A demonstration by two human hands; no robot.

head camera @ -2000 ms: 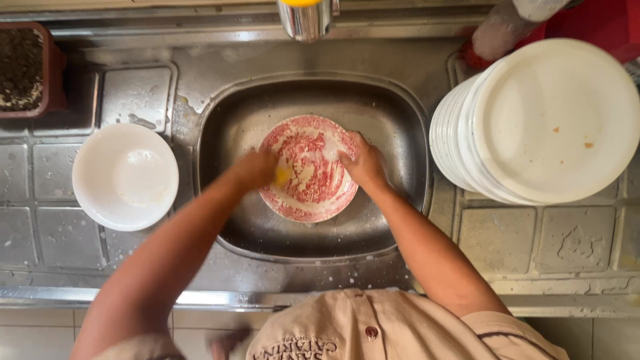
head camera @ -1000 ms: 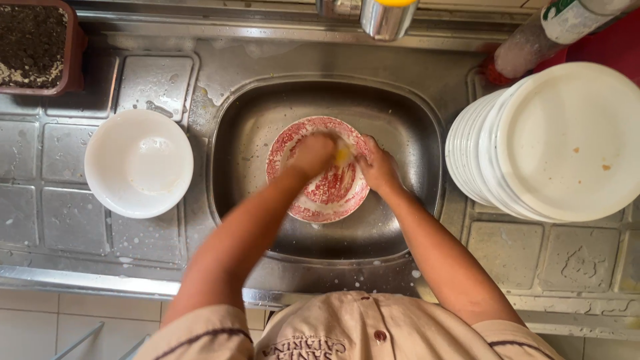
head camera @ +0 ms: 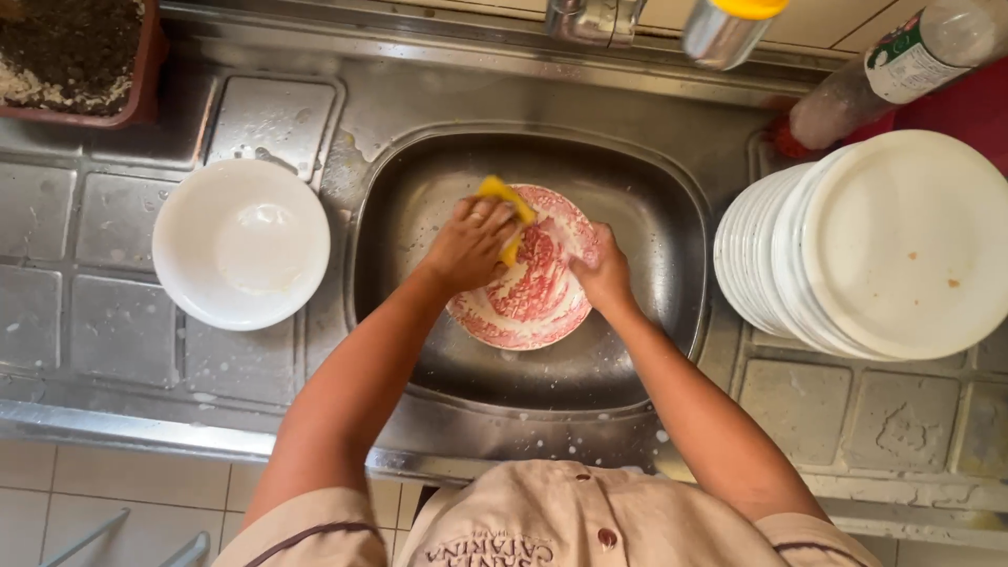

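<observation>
A red-and-white patterned plate (head camera: 535, 291), streaked with suds, is held over the basin of a stainless steel sink (head camera: 504, 386). My right hand (head camera: 605, 272) grips the plate's right rim, thumb on the upper face. Under the fingers of my left hand (head camera: 476, 240) a yellow sponge (head camera: 508, 209) is pressed to the plate's upper left part. To the left of the basin a white bowl (head camera: 240, 244) rests on the drainboard. A tall stack of white plates (head camera: 906, 244) stands to the right, with small crumbs on its top plate.
A brown planter of soil (head camera: 130, 102) occupies the back left corner. Behind the basin are a metal faucet (head camera: 594, 20) and a metal container with a yellow top (head camera: 728, 31). A clear plastic bottle (head camera: 906, 67) leans at the back right, beside something red (head camera: 965, 110).
My left hand and the sponge have moved from the plate's upper right part to its upper left. My right hand still holds the right rim. The view has shifted somewhat.
</observation>
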